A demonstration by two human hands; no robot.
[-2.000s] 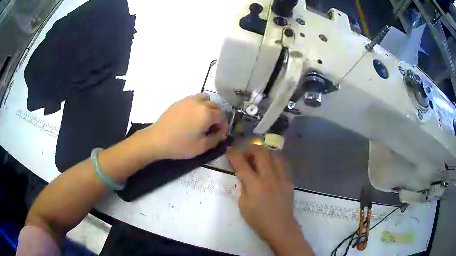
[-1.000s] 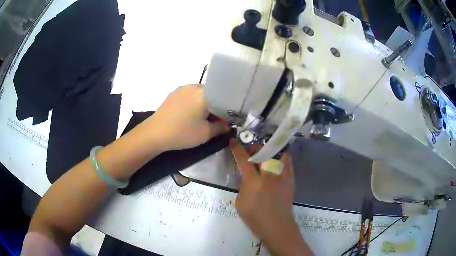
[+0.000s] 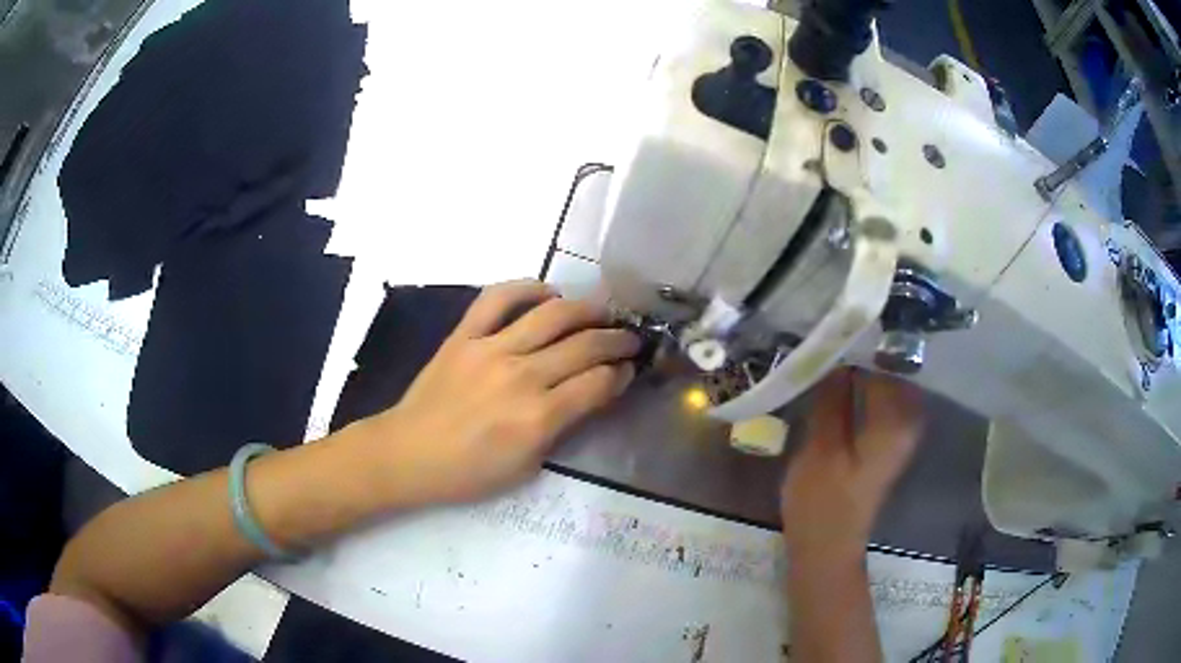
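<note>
A black cut panel (image 3: pixel 408 339) lies on the table left of the needle area, partly under my left hand (image 3: pixel 525 389). My left hand lies palm down with its fingertips beside the presser foot (image 3: pixel 650 339), on the dark fabric there. My right hand (image 3: pixel 855 447) is on the machine bed right of the cream knob (image 3: pixel 758 434), slightly blurred; its fingertips are partly hidden by the machine head, and I see nothing in it. The lockstitch machine (image 3: pixel 725 194) stands over the needle area with its lamp (image 3: pixel 697 399) glowing.
A wide stack of black cut panels (image 3: pixel 220 168) lies at the left on the white table (image 3: pixel 78 324). Orange-handled snips (image 3: pixel 961 609) and dark cord lie at the lower right. A printed ruler runs along the near edge. Dark cloth (image 3: pixel 350 637) shows below the table edge.
My right hand has moved right, away from the needle. My left hand has turned flatter with its fingers spread over the fabric. The panel's near part has moved back under my hand and forearm.
</note>
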